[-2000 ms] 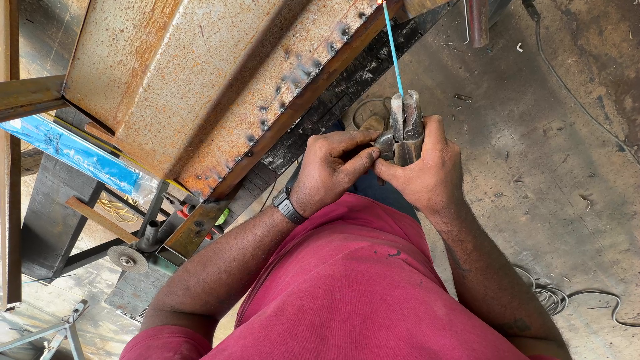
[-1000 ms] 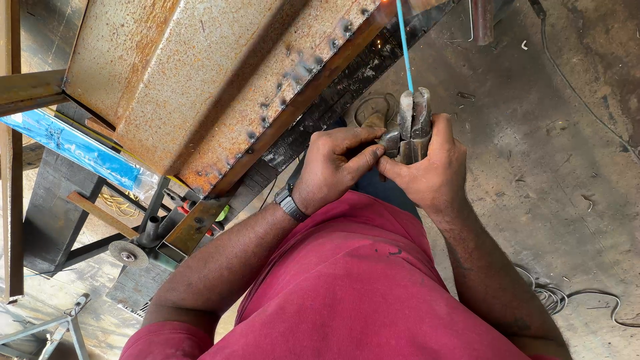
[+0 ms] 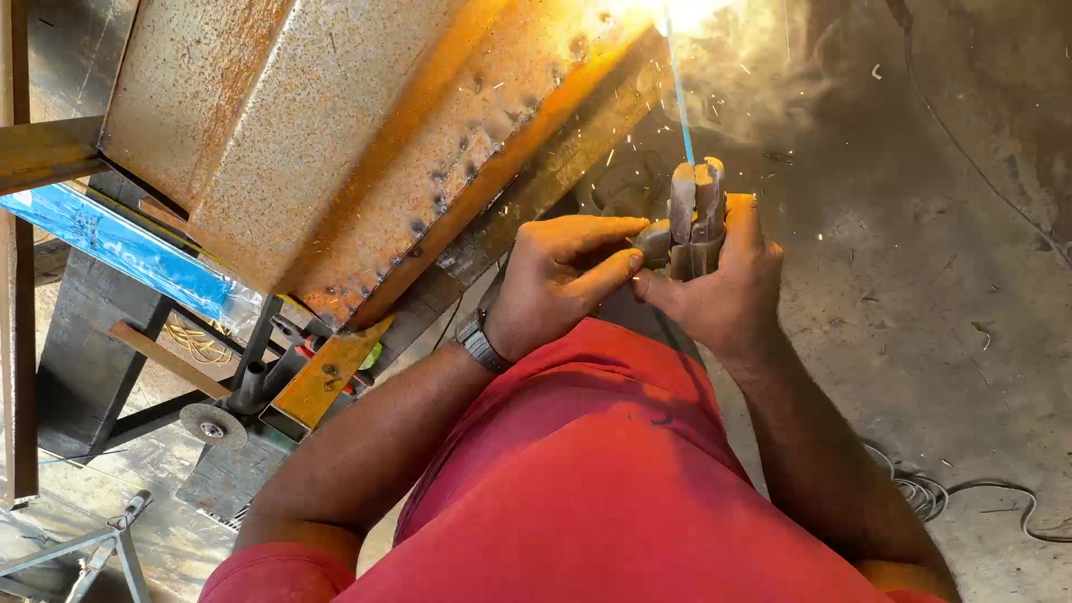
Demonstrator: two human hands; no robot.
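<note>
My right hand (image 3: 724,293) is closed around a welding electrode holder (image 3: 697,213), whose worn jaws grip a blue welding rod (image 3: 680,100). A bright arc with flying sparks burns at the rod's far end, at the upper edge of the view, and its glare hides the rod's tip. My left hand (image 3: 574,276), with a watch at the wrist, has its thumb and fingertips on the side part of the same holder. The rusty steel panel (image 3: 335,109) lies left of the rod, with dark weld spots along its right edge.
An angle grinder (image 3: 226,419) with a disc rests at lower left, near a rusty square tube (image 3: 322,377). A blue plastic-wrapped piece (image 3: 126,247) lies at the left. Cables (image 3: 925,494) run over the concrete floor at right. Smoke drifts beside the arc.
A bright arc with sparks and smoke has flared at the rod's end; one second ago only a small glow showed there. Both hands have stayed on the holder.
</note>
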